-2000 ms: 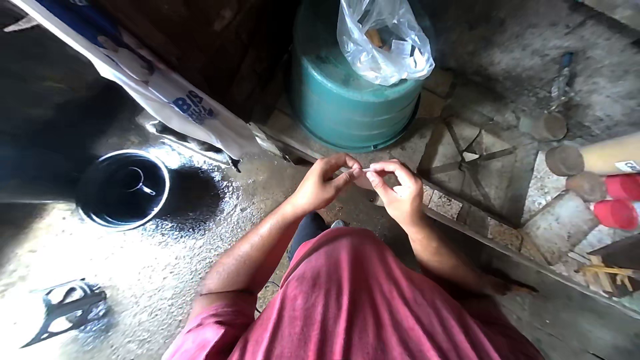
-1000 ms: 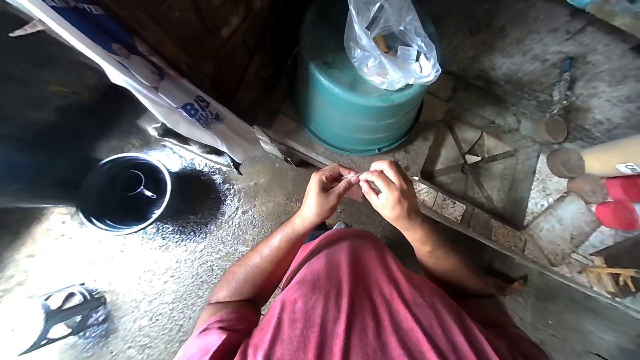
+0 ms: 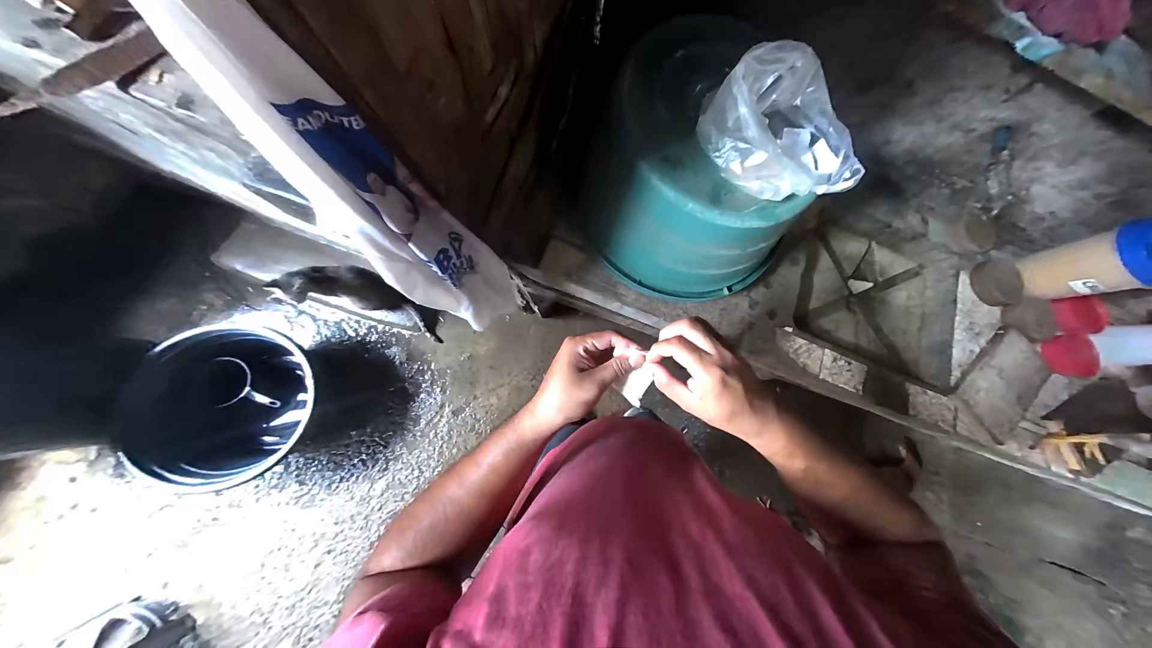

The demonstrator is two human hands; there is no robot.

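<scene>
My left hand (image 3: 589, 373) and my right hand (image 3: 706, 373) meet at the fingertips in front of my red shirt. Between them they pinch a small, pale, thin piece (image 3: 637, 382), too small to identify. Thumb and fingers of each hand are closed on it. Beyond my hands an upturned teal plastic tub (image 3: 688, 234) stands on a tiled surface, and on top of it lies a clear plastic bag (image 3: 774, 126) with small pale pieces inside.
A dark round bucket (image 3: 216, 405) with a handled item inside stands on the wet floor at left. A dark animal (image 3: 351, 288) is near a hanging white printed banner (image 3: 360, 189). At right lie a jar with a blue lid (image 3: 1080, 265) and red-capped containers (image 3: 1071, 355).
The view has shifted, so that the animal and the blue lid now show more fully. My hands stay together at the small pale piece, of which more hangs below the fingers.
</scene>
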